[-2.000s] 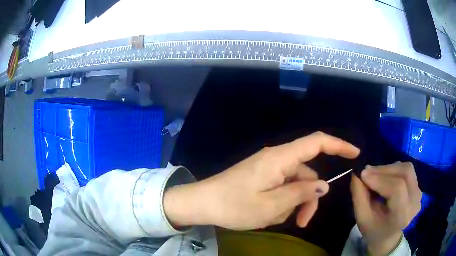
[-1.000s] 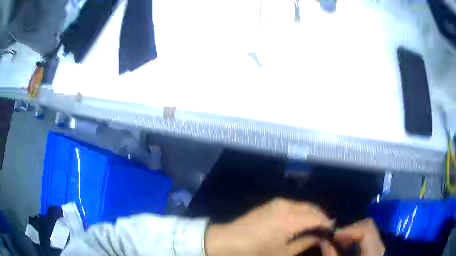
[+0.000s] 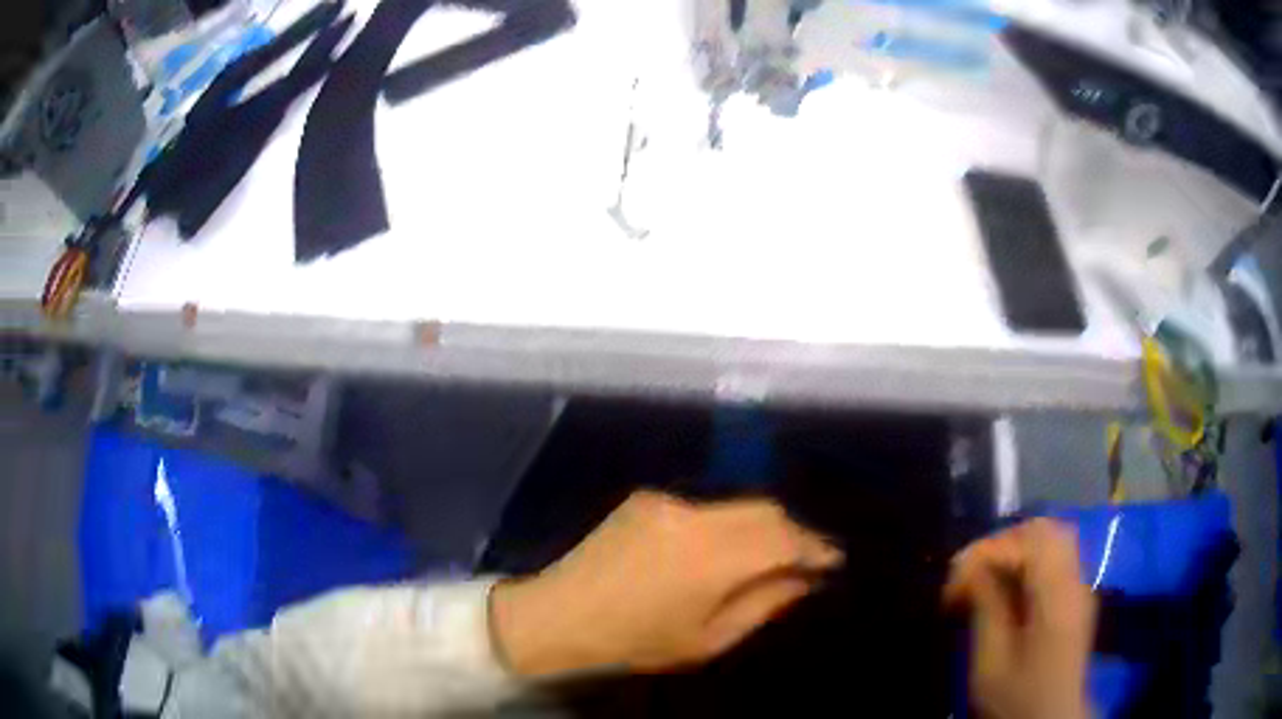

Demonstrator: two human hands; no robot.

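My left hand (image 3: 654,583) is at lower centre over the black fabric (image 3: 872,485) on my lap. Its fingers are bent and drawn together, pointing right. My right hand (image 3: 1033,604) is at the lower right, with fingers curled and a gap between it and my left hand. Both hands are blurred, and the dark fabric behind them hides whether either grips anything. No thin silvery sliver can be made out between them.
Black cut pieces (image 3: 338,176) lie at the table's left. The smartphone (image 3: 1026,253) lies at right. Yellow-handled scissors (image 3: 1178,386) are at the right edge, red-and-yellow ones (image 3: 65,278) far left. Blue crates (image 3: 211,541) stand below. The sewing machine's needle area (image 3: 717,91) is at the back.
The silvery sliver no longer shows. My hands came together and are now apart again. The view has tilted up, showing more of the table, the cut pieces and the machine.
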